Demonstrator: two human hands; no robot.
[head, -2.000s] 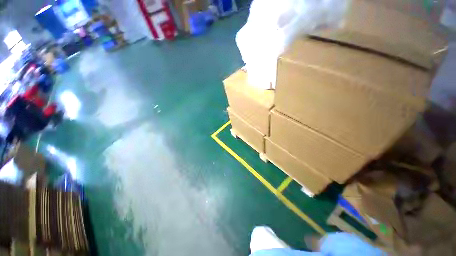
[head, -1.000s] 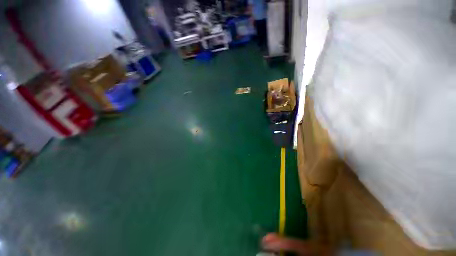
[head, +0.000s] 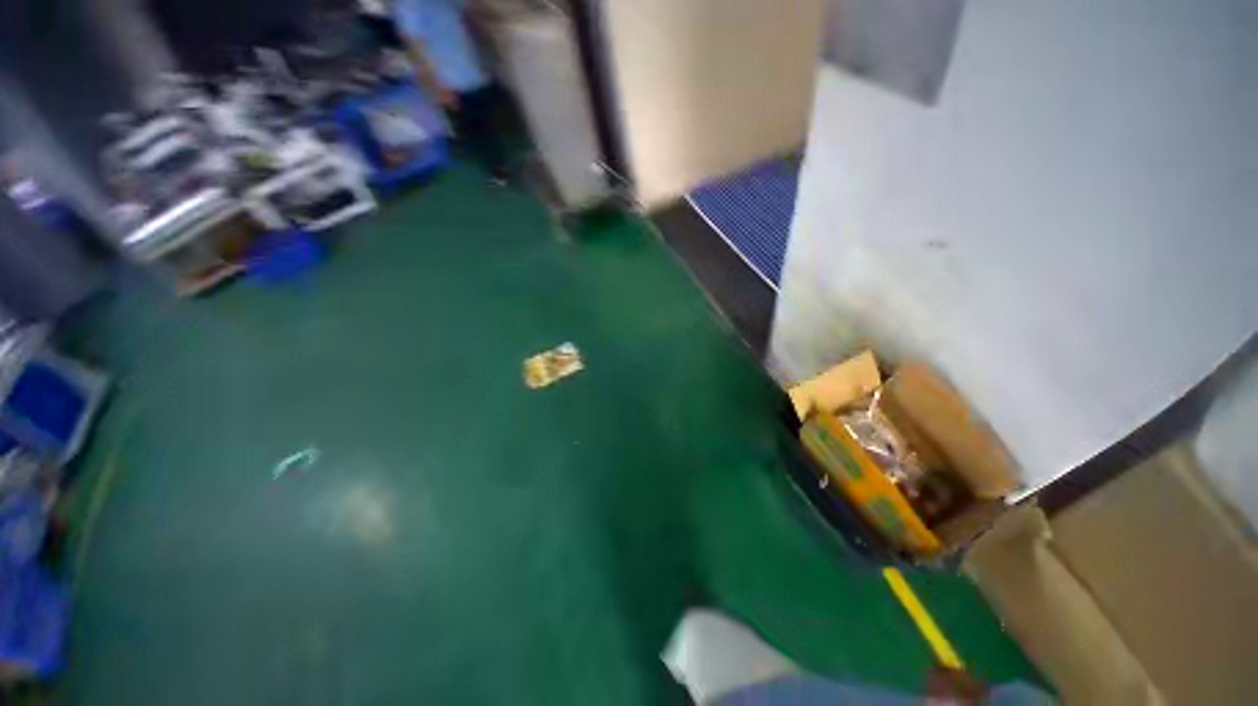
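An open cardboard carton (head: 973,448) stands at the foot of the white wall, flaps up, with crumpled clear and brown material inside. Its near side looks yellow and green, and a dark base shows under it. A blurred brownish patch at the bottom edge beside blue-grey cloth may be my right hand (head: 955,684), mostly cut off; its fingers and any hold cannot be made out. A blurred white shape (head: 724,654) joins the blue-grey cloth; I cannot tell whether it is a shoe or a glove. My left hand cannot be identified.
Green floor (head: 455,552) bears a flat yellowish scrap (head: 553,366) and a small pale scrap (head: 295,461). A doorway with a blue grid mat (head: 752,218) is beyond the carton. A person (head: 448,55) stands near blue totes and cluttered benches. Brown cardboard (head: 1159,579) is at lower right.
The view has turned right and come nearer the open carton and doorway. The large wrapped load has left the view. The skin-coloured hand seen earlier at the bottom is now barely visible.
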